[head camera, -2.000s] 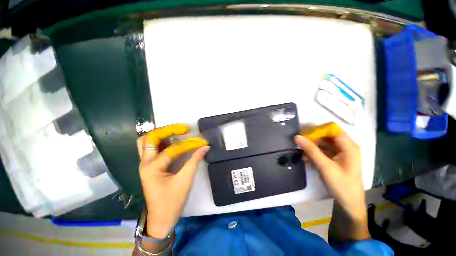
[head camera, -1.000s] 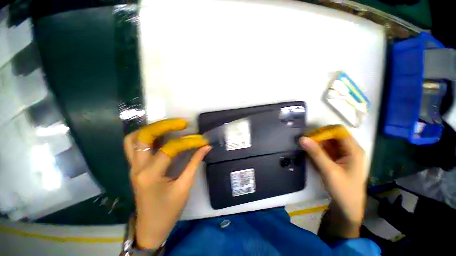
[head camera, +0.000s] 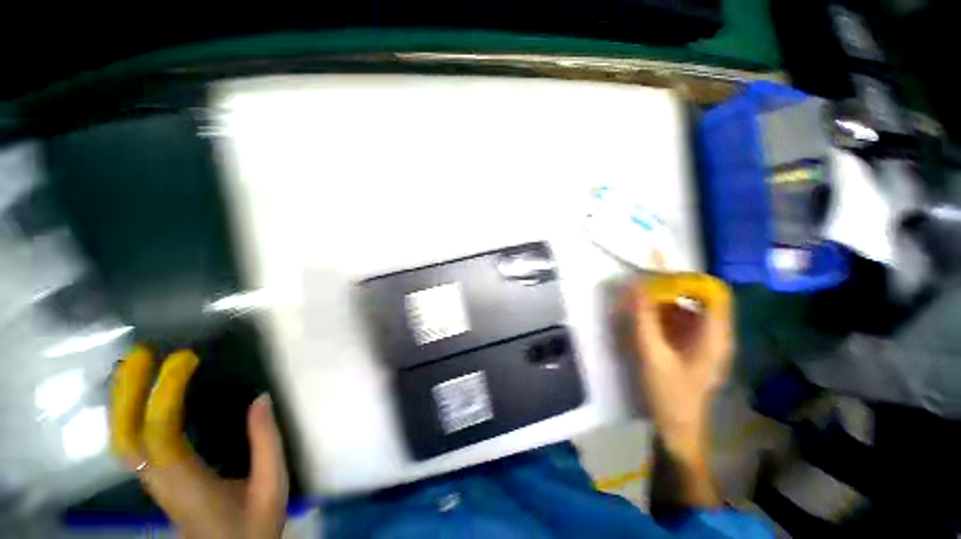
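Two dark smartphones lie side by side, backs up, on the white mat (head camera: 422, 158). The upper phone (head camera: 490, 316) has a white label and glare at its camera end. The lower phone (head camera: 516, 395) has a printed white label. My left hand (head camera: 206, 442), with yellow finger cots, is left of the mat, fingers apart and empty. My right hand (head camera: 680, 353) is right of the phones, thumb and cotted finger curled close together. Its fingertips are near the lower end of the white and blue scraper card (head camera: 632, 230). Blur hides whether they touch it or hold anything.
Blurred white-translucent film sheets (head camera: 53, 316) lie at the far left on the green bench (head camera: 137, 232). A blue parts bin (head camera: 734, 190) stands right of the mat with small items in it. A white crumpled piece (head camera: 859, 211) is beside the bin.
My left hand has left the upper phone and moved left towards the film sheets. My right hand has come away from the phones, nearer the card. The view has shifted and blurred.
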